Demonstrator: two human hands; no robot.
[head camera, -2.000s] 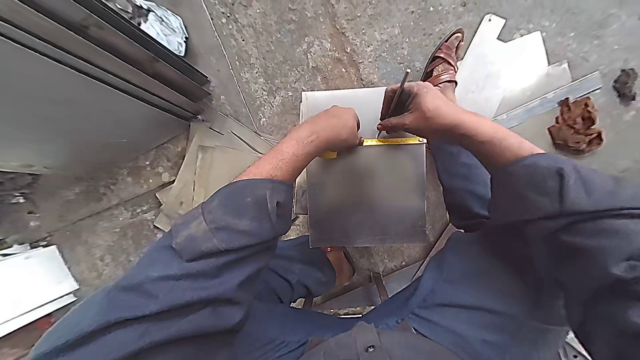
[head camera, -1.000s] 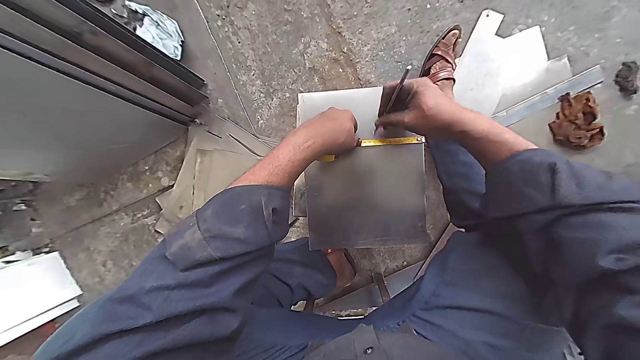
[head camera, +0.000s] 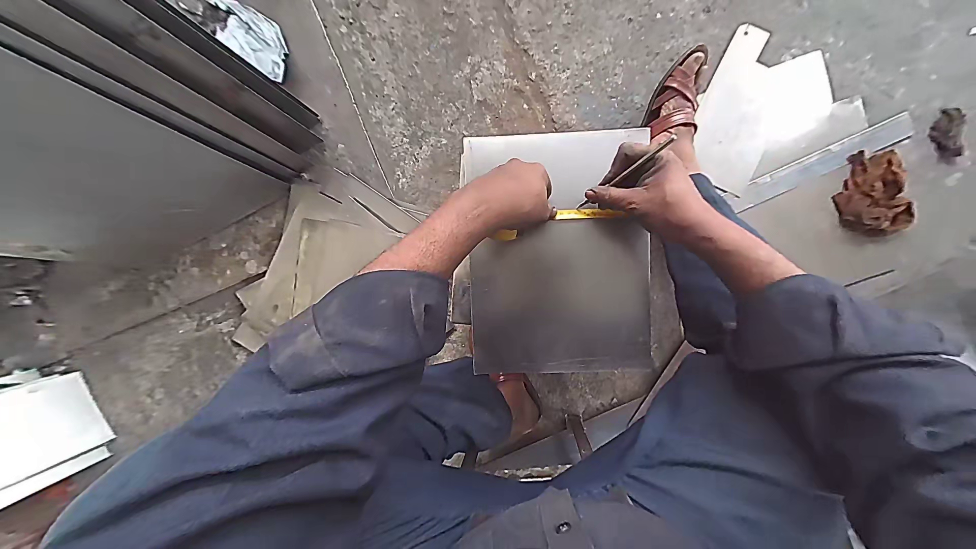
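Note:
A flat metal sheet (head camera: 563, 305) lies in front of me between my feet. Across it runs the yellow blade of a tape measure (head camera: 591, 214). My left hand (head camera: 512, 192) is closed on the tape, with a yellow part showing below the palm; the rest of the tape is hidden under the fingers. My right hand (head camera: 654, 187) grips a thin pencil-like marking tool (head camera: 639, 162), its tip down at the upper edge of the tape blade near the middle of the sheet. The right fingers also cover the far end of the blade.
Cut metal sheets (head camera: 785, 107) and a metal strip (head camera: 827, 162) lie beyond my sandalled foot at the right. A crumpled brown cloth (head camera: 875, 193) is near them. Left of the work sheet are more flat pieces (head camera: 335, 255). Long dark metal profiles (head camera: 229, 84) and a large panel occupy the upper left.

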